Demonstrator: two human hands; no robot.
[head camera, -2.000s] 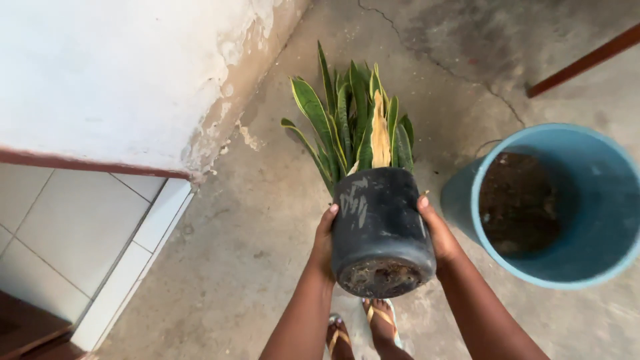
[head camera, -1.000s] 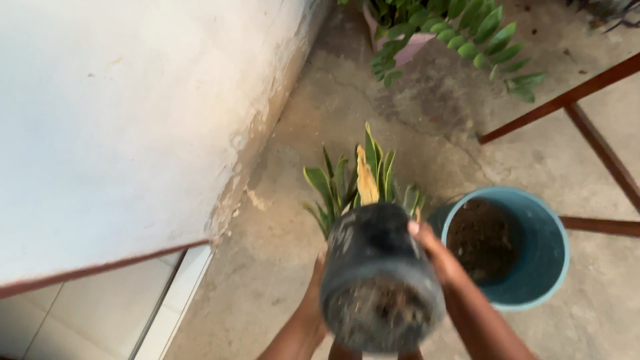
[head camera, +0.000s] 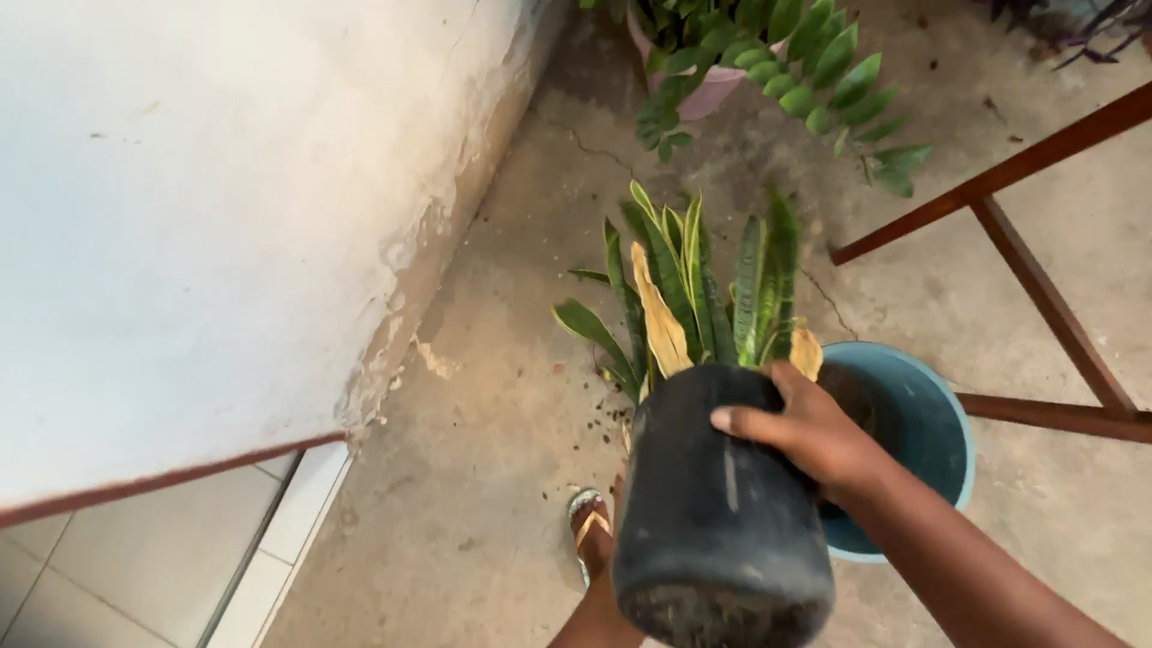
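Observation:
A black plastic plant pot (head camera: 720, 513) is tilted with its soil-stained underside toward me and its top pointing away. Out of it grows a snake plant (head camera: 702, 279) with yellow-edged green leaves and a few dry tan ones. My right hand (head camera: 801, 423) grips the rim side of the pot, thumb on its wall. On the pot's left, my left hand is mostly hidden behind it; only the forearm and a little of the hand show. A blue plastic bucket (head camera: 936, 432) with dark soil inside stands just right of the pot, partly behind my right arm.
Dark crumbs lie on the concrete floor (head camera: 468, 504) near my sandalled foot (head camera: 589, 531). A peeling white wall (head camera: 225, 225) and a tiled step (head camera: 297, 504) are at left. A leafy plant in a pink pot (head camera: 711, 90) stands ahead; a brown frame (head camera: 1044, 297) is at right.
The pot has moved right, nearer the bucket, and my right hand now reaches over its upper wall. Dark crumbs now show on the floor left of the plant. The view has shifted.

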